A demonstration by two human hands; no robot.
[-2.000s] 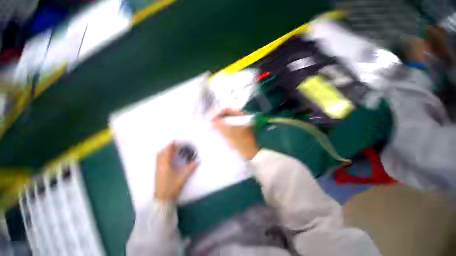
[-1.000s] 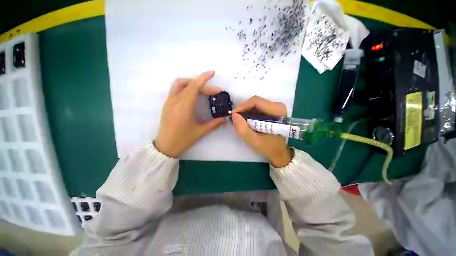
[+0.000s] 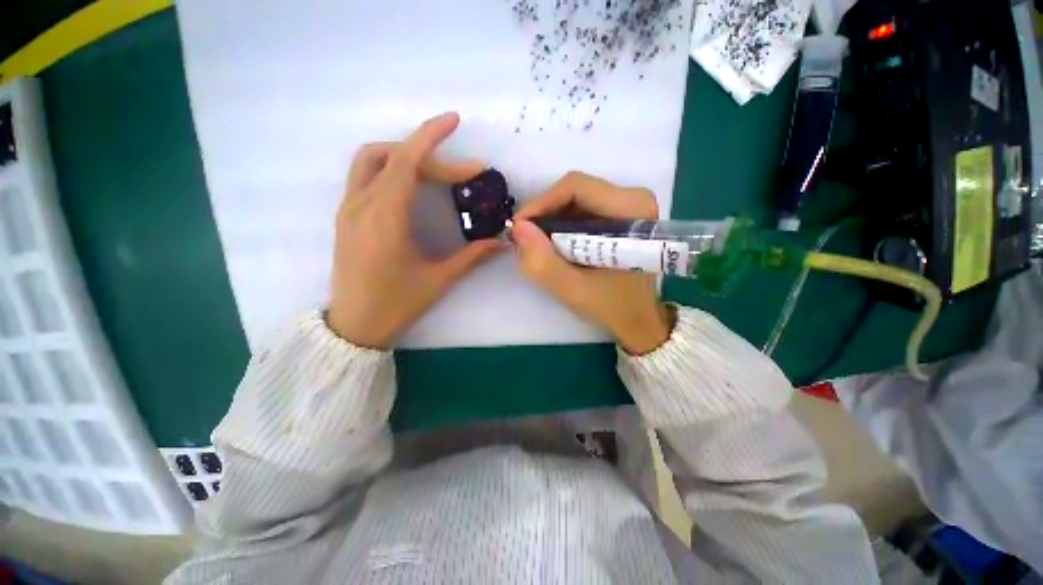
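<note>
My left hand [image 3: 395, 234] holds a small black module [image 3: 483, 206] between thumb and a finger over the white paper sheet [image 3: 286, 126]. The module shows small white spots. My right hand [image 3: 589, 257] holds the glue syringe [image 3: 623, 246] like a pen, lying nearly level. Its front end is at the module's lower right edge; whether the tip touches cannot be told. The syringe has a white printed label and black contents. A green cap [image 3: 732, 257] and pale yellow hose [image 3: 875, 272] are at its rear.
Black specks cover the sheet's upper right. A spotted cloth [image 3: 749, 46], dark spare syringe [image 3: 812, 126] and black dispenser [image 3: 915, 149] with a red light stand right. A white tray [image 3: 69, 343] lies left. A neighbour's sleeve [image 3: 972, 423] is at right.
The view was blurred and turned two seconds ago, with the syringe away from the module. Since one second ago, both hands, syringe and module appear slightly higher and further left, still together.
</note>
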